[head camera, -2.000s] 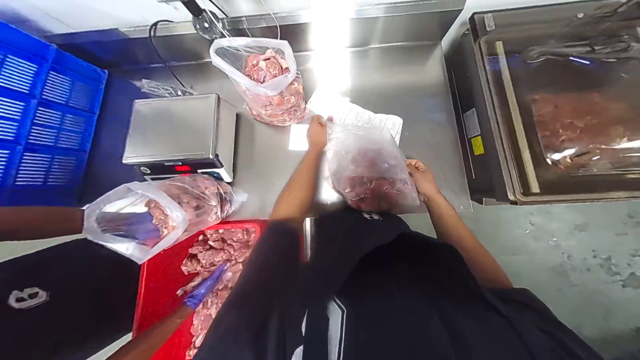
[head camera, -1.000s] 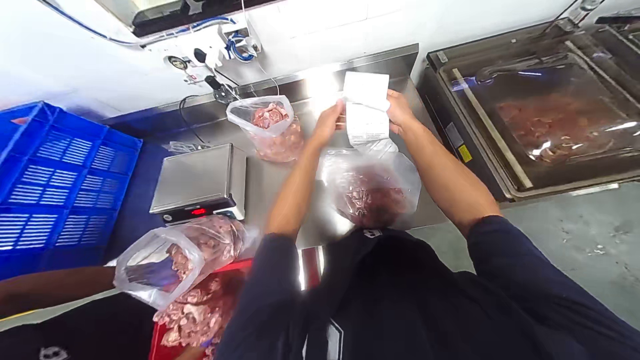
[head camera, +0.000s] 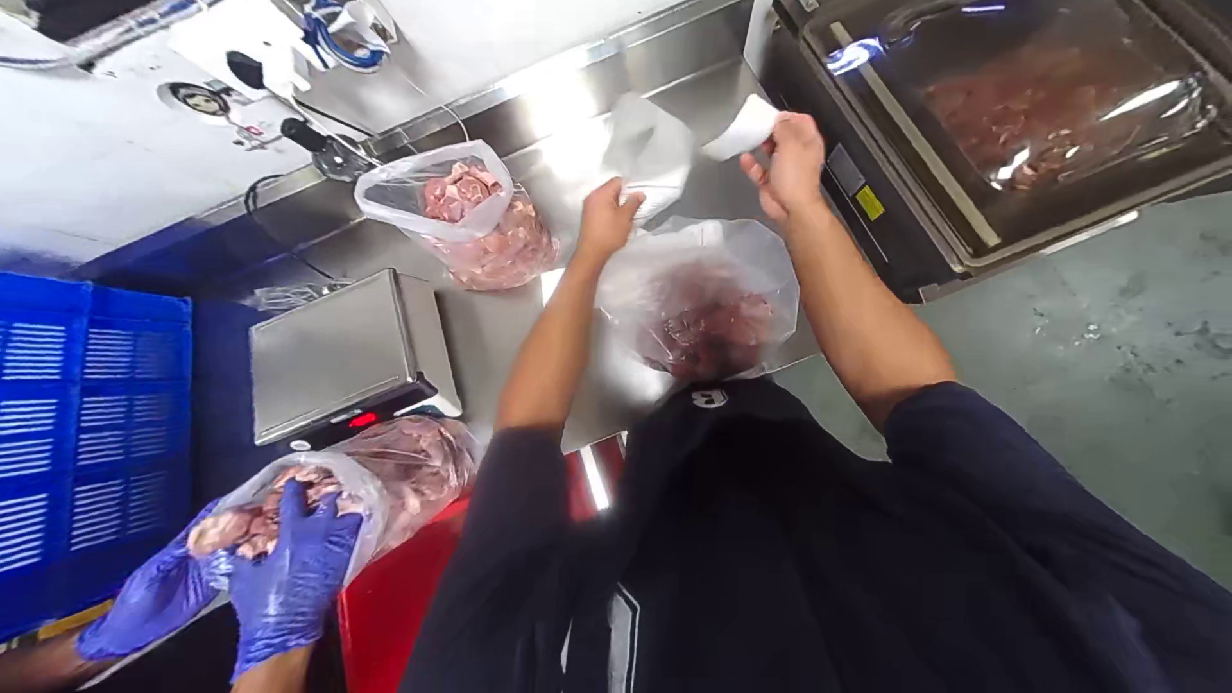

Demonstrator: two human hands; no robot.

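Note:
My left hand (head camera: pixel 608 219) pinches the lower edge of a white label sheet (head camera: pixel 651 159) above the steel counter. Off to its right, my right hand (head camera: pixel 791 164) holds a separate piece of white paper (head camera: pixel 744 128) between thumb and fingers. Just below both hands, a clear plastic bag of raw meat (head camera: pixel 707 313) lies against the front of my shirt. Left of my left hand stands an open plastic bag of meat pieces (head camera: pixel 481 226). Whether the papers bear writing is too blurred to tell.
A co-worker's purple-gloved hands (head camera: pixel 298 568) press meat into a bag (head camera: pixel 414 472) over a red crate (head camera: pixel 395 602). Behind it sits a steel scale (head camera: pixel 337 356). Blue crates (head camera: pixel 130 433) stand at far left. A vacuum sealer (head camera: pixel 982 231) with meat under its clear lid is at right.
My hands have moved apart, each now with its own piece of white paper. The co-worker's gloved hands have come to the mouth of the lower left bag. Two seconds ago my hands were at the meat bag.

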